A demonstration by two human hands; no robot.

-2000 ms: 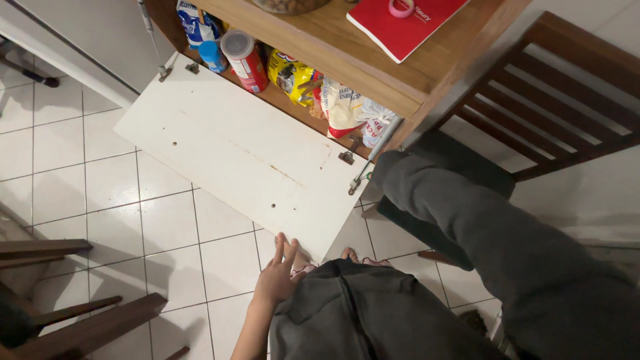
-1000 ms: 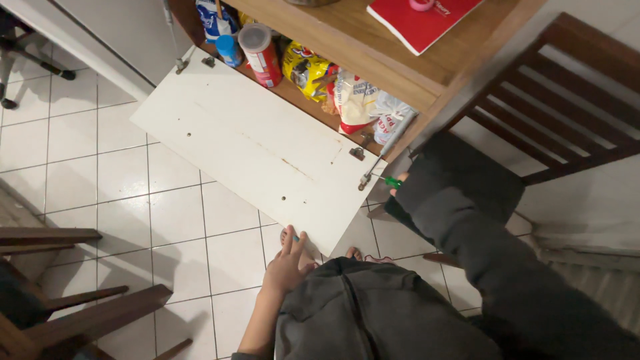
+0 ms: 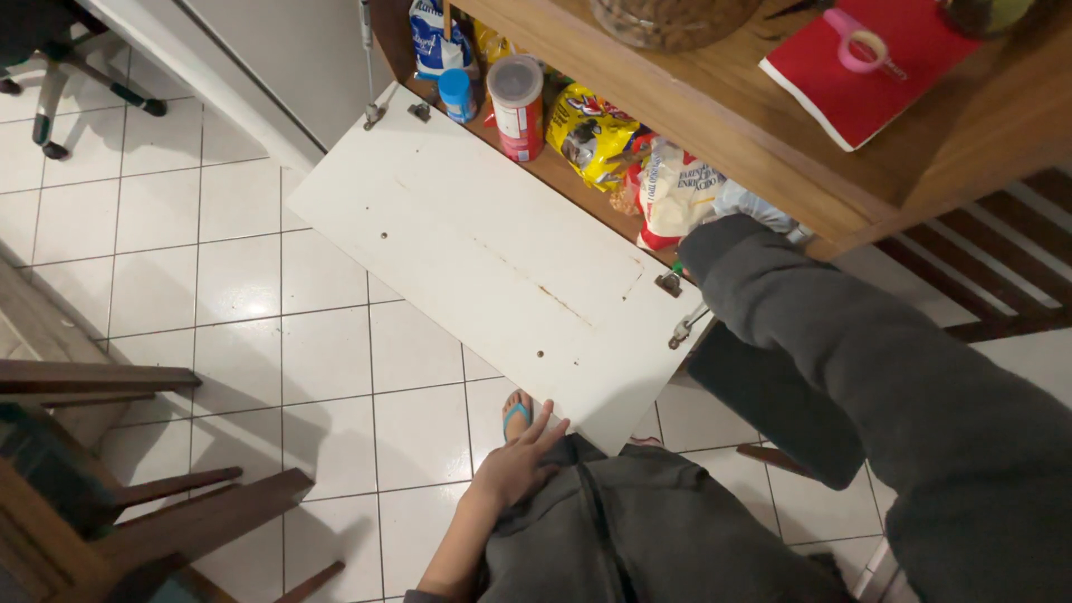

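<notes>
A white flap door (image 3: 469, 251) of a wooden cabinet hangs folded down, held by metal stays. My left hand (image 3: 521, 462) rests with spread fingers at the door's lower edge, holding nothing. The right sleeve reaches to the cabinet's opening near the right hinge; my right hand (image 3: 683, 265) is almost wholly hidden behind the cuff, with a bit of something green beside it. Just beyond lie a white and red flour bag (image 3: 670, 197) and a clear plastic bag (image 3: 749, 205). Left of them are a yellow packet (image 3: 590, 134), a red canister (image 3: 517, 109) and a blue-lidded jar (image 3: 456, 94).
Above the opening, the wooden shelf (image 3: 703, 100) bears a red notebook (image 3: 871, 92) with a pink tape roll (image 3: 858, 50) on it, and a large jar (image 3: 674, 17). A dark-seated chair (image 3: 770, 402) stands at right, wooden furniture legs (image 3: 209, 519) at lower left, an office chair (image 3: 50, 100) at upper left.
My right arm has moved from beside the door's right stay into the cabinet's opening. The green item showed more fully in my right hand one second ago. My left hand stays by the door's edge.
</notes>
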